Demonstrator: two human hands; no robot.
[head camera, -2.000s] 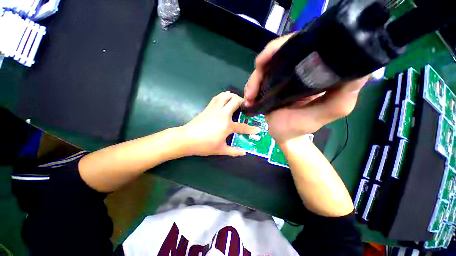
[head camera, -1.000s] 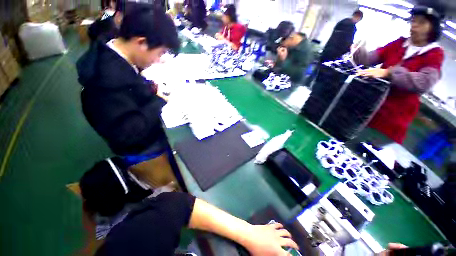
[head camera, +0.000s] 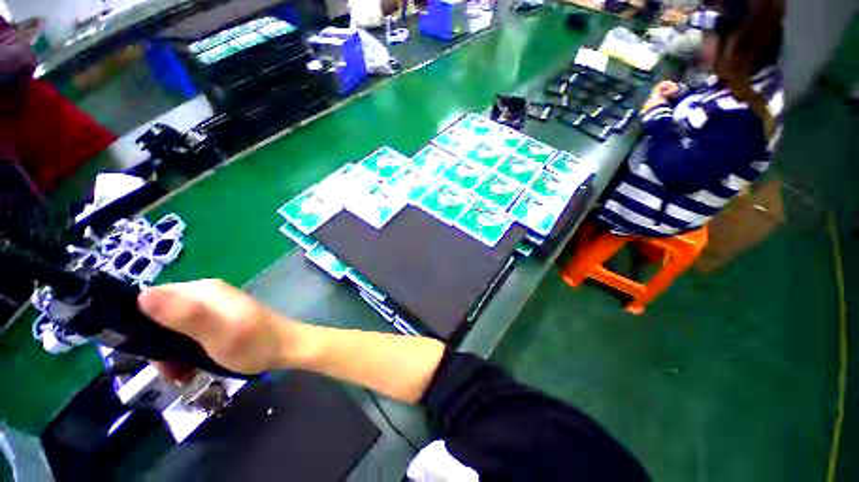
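Observation:
My right hand (head camera: 221, 325) is at the lower left, closed around a thick black electric screwdriver (head camera: 127, 315). The driver points to the lower right, its tip above the black work mat (head camera: 292, 428). Its rear end runs to the left, and a thin cord lies on the bench by the mat. The screw feeder (head camera: 193, 407) shows partly below my hand, with a silver-white top. My left hand is not in view. No circuit board shows on the visible part of the work mat.
Rows of green circuit boards (head camera: 468, 176) lie on a black side mat (head camera: 414, 268), with board edges stacked beneath. White ring-shaped parts (head camera: 141, 247) lie at left. A person in a striped top (head camera: 692, 155) sits beyond, near an orange stool (head camera: 640, 259).
The view has swung far to the right, to the side mat and its boards. My left hand has left the picture. My right hand with the screwdriver shows fully, where only its edge showed before.

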